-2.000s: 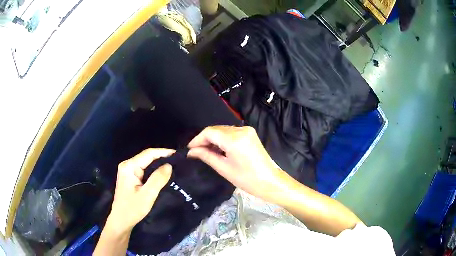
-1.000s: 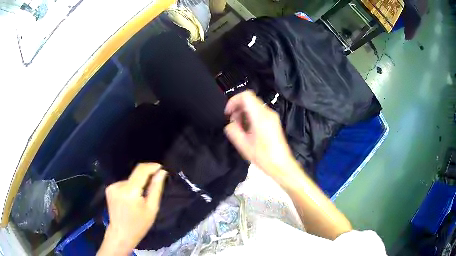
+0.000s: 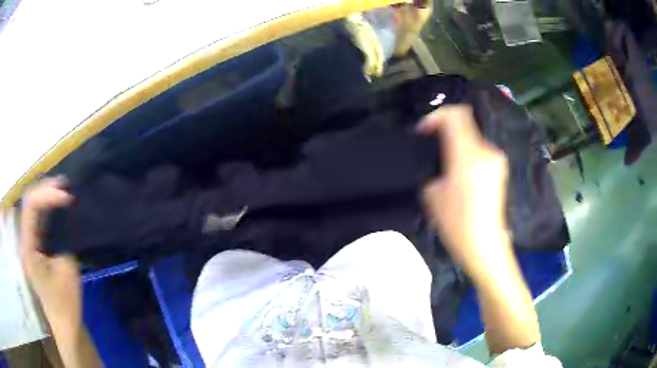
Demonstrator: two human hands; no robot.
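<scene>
A black garment (image 3: 310, 169) is stretched sideways across the view above my lap, blurred by motion. My left hand (image 3: 54, 223) holds its left end at the far left, near the table edge. My right hand (image 3: 465, 176) holds its right end, with the fingers around the black cloth. A small pale label (image 3: 225, 219) shows on the garment's lower edge, left of the middle. Some fingers of both hands are hidden by the cloth or blurred.
The white table (image 3: 130, 50) with a yellow edge curves across the upper left. A pile of black garments (image 3: 537, 194) lies at the right over a blue bin (image 3: 544, 277). More blue bins are at lower left. A wooden-topped stool (image 3: 605, 97) stands at upper right on green floor.
Both hands have moved far apart and now hold the garment stretched between them. The small white lettering no longer shows, and a pale label does. The view has turned, showing more of the lap.
</scene>
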